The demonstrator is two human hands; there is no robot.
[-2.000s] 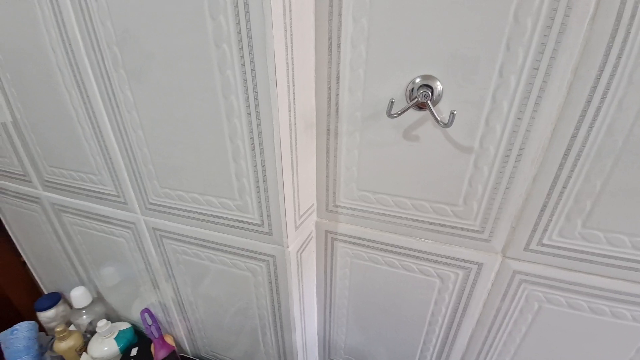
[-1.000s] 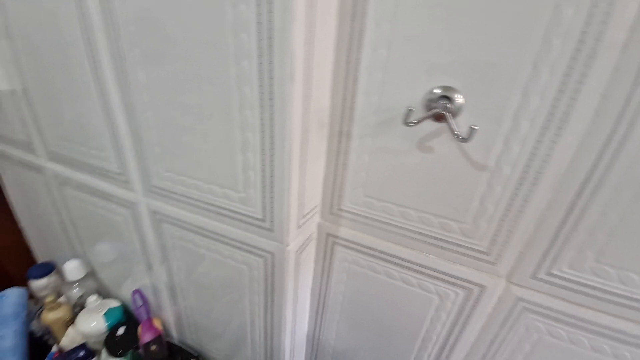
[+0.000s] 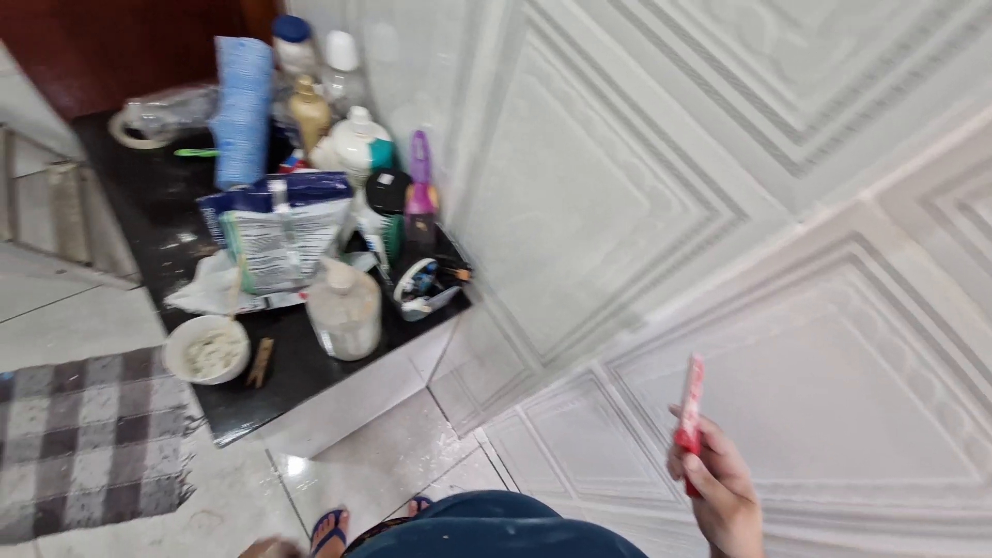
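Observation:
At the lower right, my right hand is closed on a slim red and white stick-like item, held upright between thumb and fingers in front of the tiled wall. What exactly the item is cannot be made out. Only a blurred part of my left hand shows at the bottom edge; its fingers and anything in them are out of sight. Nearest to it on the black counter are a white bowl with a pale, lumpy content, a wooden clothespin and a clear pump bottle.
The black countertop also bears a blue cloth roll, opened plastic packages, several bottles, a purple-handled brush and a roll of tape. Embossed tiles cover the wall. A checked rug lies on the tiled floor.
The view has swung down and left from the wall with the metal hook to the counter and floor. Both hands have come into view, the right one with the red and white item.

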